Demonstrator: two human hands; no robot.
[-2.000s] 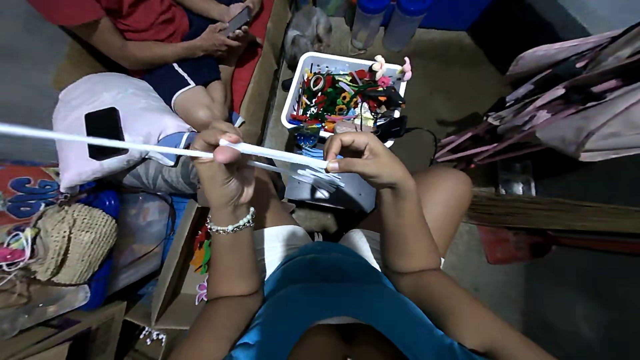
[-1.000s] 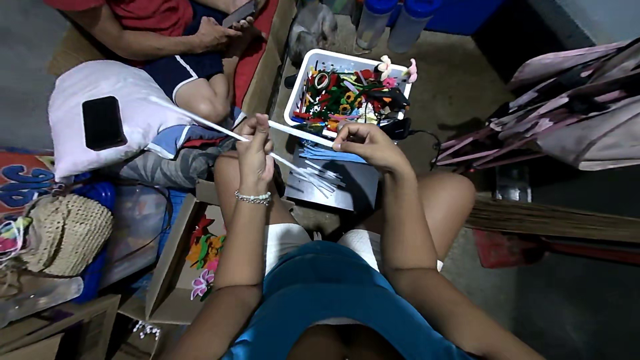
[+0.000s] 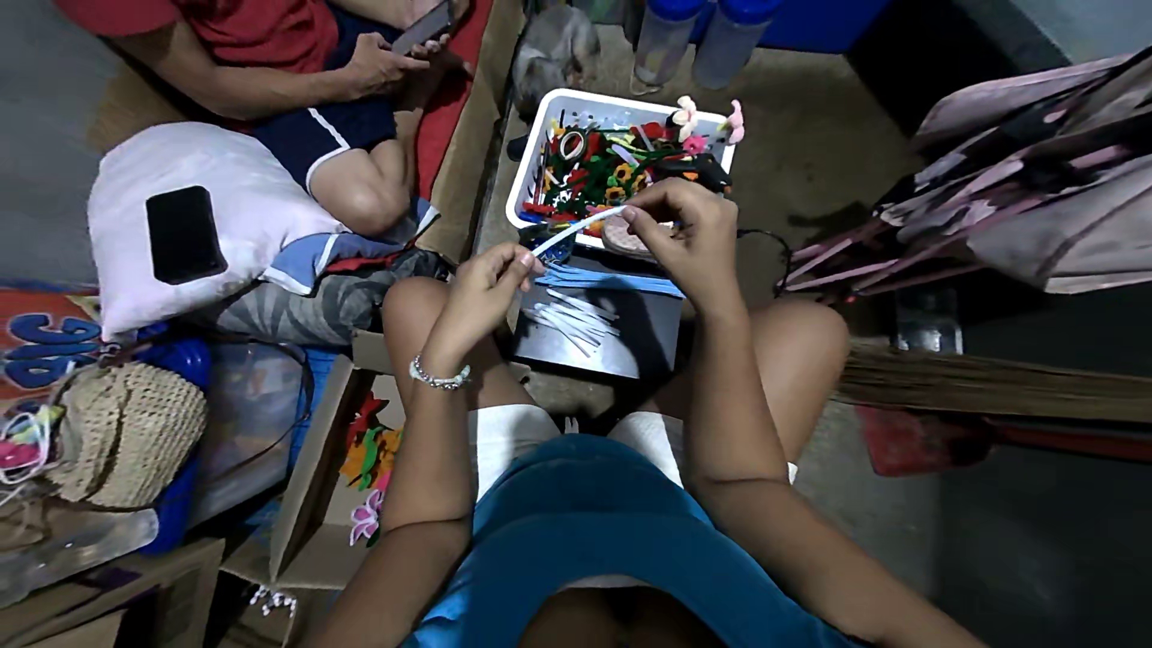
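Observation:
A white pipe cleaner (image 3: 576,229) is stretched at a slant between my hands. My left hand (image 3: 493,281) pinches its lower end, and my right hand (image 3: 688,236) pinches its upper end between thumb and fingers. Below them, several short white pipe-cleaner pieces (image 3: 574,322) lie scattered on a dark flat board (image 3: 643,349). A bundle of blue pipe cleaners (image 3: 612,282) lies along the board's far side. Beyond it stands a white plastic basket (image 3: 526,171) full of colourful pipe cleaners and small flowers, with a black glue gun (image 3: 697,169) at its right side.
Another person (image 3: 225,72) sits at upper left with a phone. A white pillow (image 3: 135,207) bears a black smartphone (image 3: 184,234). A cardboard box (image 3: 310,468) with fuzzy flowers lies left of my leg. A grey cat (image 3: 555,49) is behind the basket; a broom (image 3: 990,382) lies at right.
The long white strand that reached out past my left hand to the left no longer shows; a short length now spans my hands. My left hand has come down and nearer the board.

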